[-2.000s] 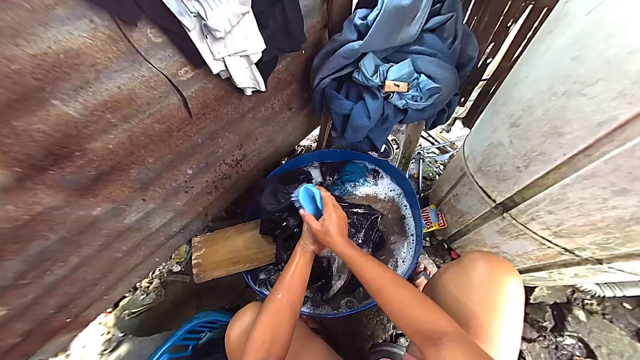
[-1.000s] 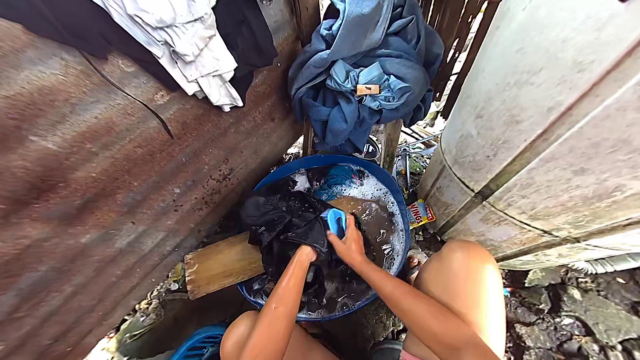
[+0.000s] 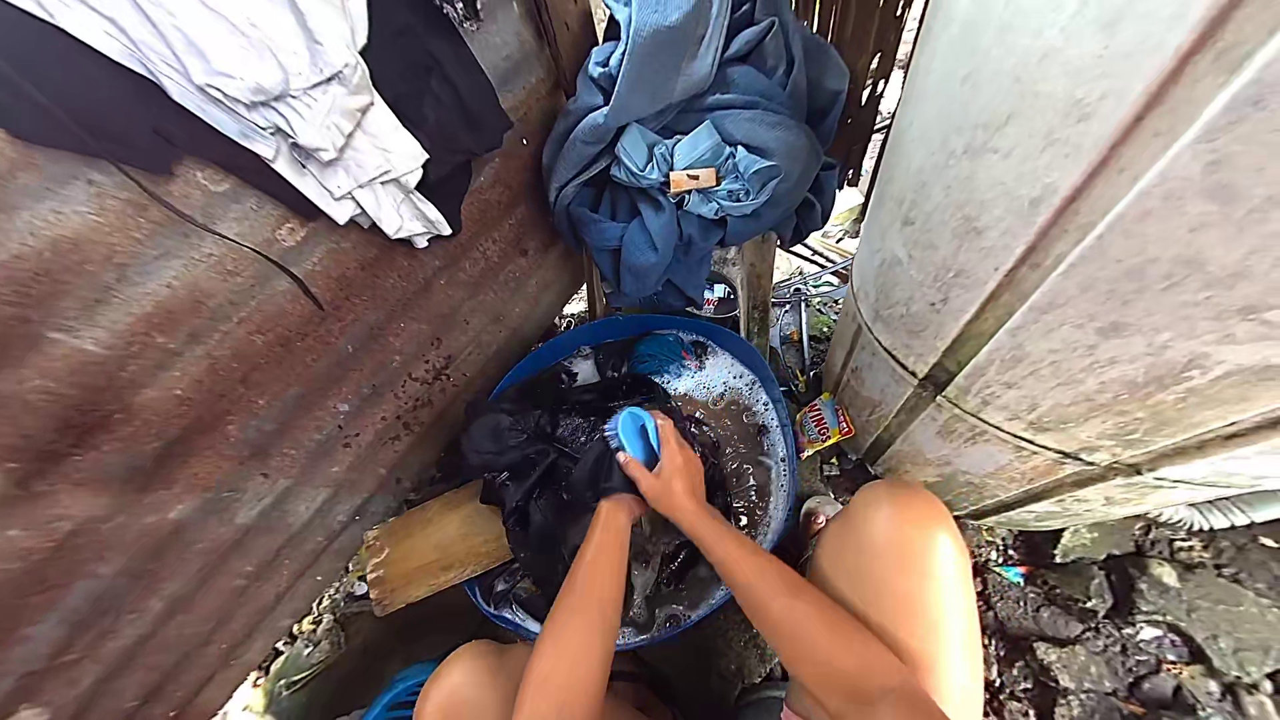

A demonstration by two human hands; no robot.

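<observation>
A blue plastic scrub brush is gripped in my right hand, its bristles facing left over wet black cloth. My left hand sits just below it at the cloth, its fingers mostly hidden by the fabric; the cloth seems bunched over them. Both hands are above a round blue basin of brown, sudsy water with dark clothes in it. A wooden board juts out over the basin's left rim, its inner part covered by the black cloth. Blue fabric lies at the basin's far side.
A rusty corrugated metal sheet slopes along the left, with white cloth and dark cloth hung over it. Blue fabric with a small tan block is piled behind the basin. A pale ribbed panel and a detergent packet are at right.
My hands were together at the brush two seconds ago; now the left is lower, at the black cloth, which has been drawn up around it. The brush remains in my right hand.
</observation>
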